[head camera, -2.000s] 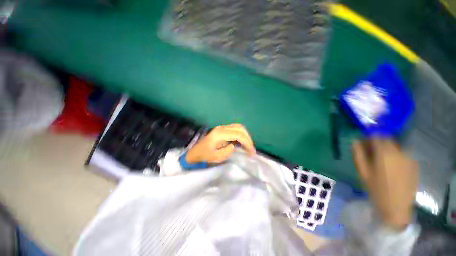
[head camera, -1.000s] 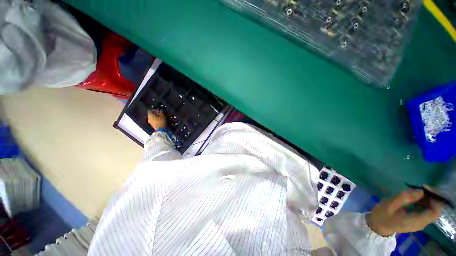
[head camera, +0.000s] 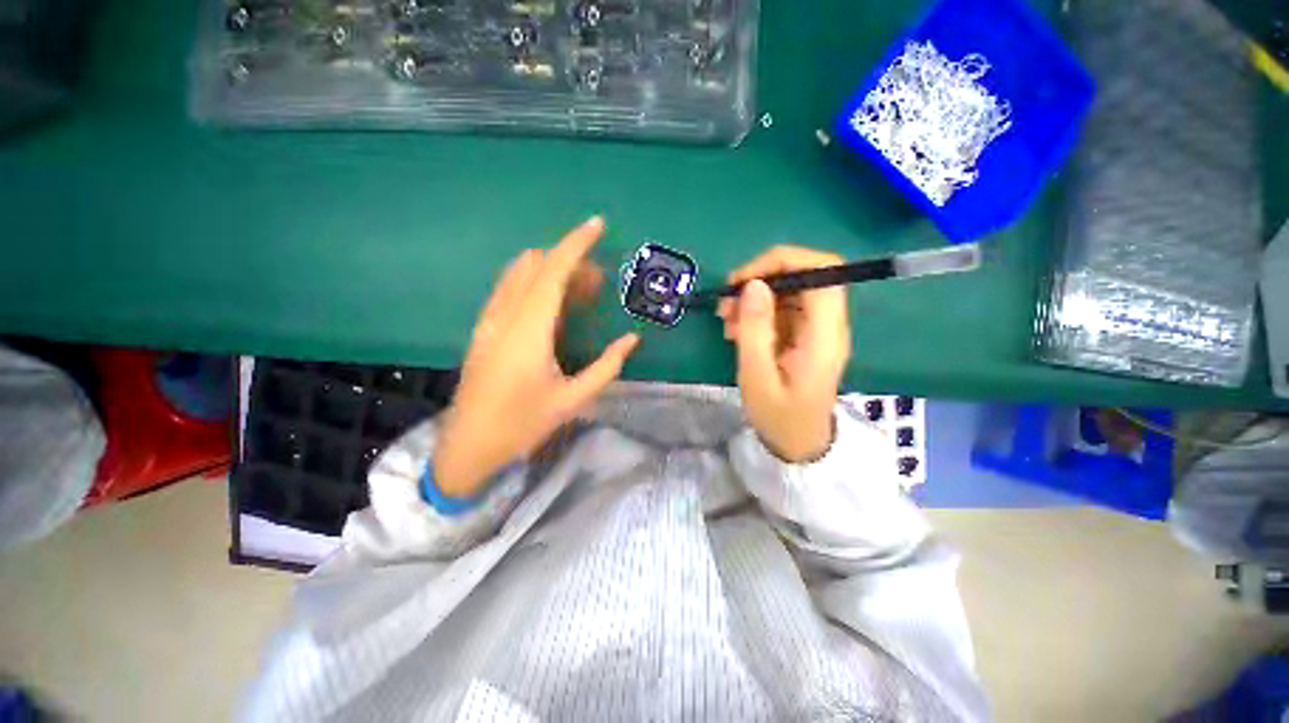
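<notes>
A small dark rounded-square housing with a pale rim [head camera: 659, 285] lies on the green mat in front of me. My left hand [head camera: 530, 346] is beside it on the left, thumb and fingers spread, not touching it. My right hand [head camera: 787, 346] holds thin black tweezers with a pale end [head camera: 848, 273] like a pen. The tweezers' tip is at the right edge of the housing; whether it touches is too small to tell.
A clear blister tray of modules [head camera: 481, 106] is at the far side. A blue bin of white parts [head camera: 1039, 92] and ribbed clear trays [head camera: 1152, 212] are at the right. A black compartment tray [head camera: 304, 452] and a white tray [head camera: 916, 424] sit below the bench edge.
My left hand has come from the black compartment tray up over the mat, where a housing now lies. My right hand has moved inward with the tweezers. The view has turned and shifted.
</notes>
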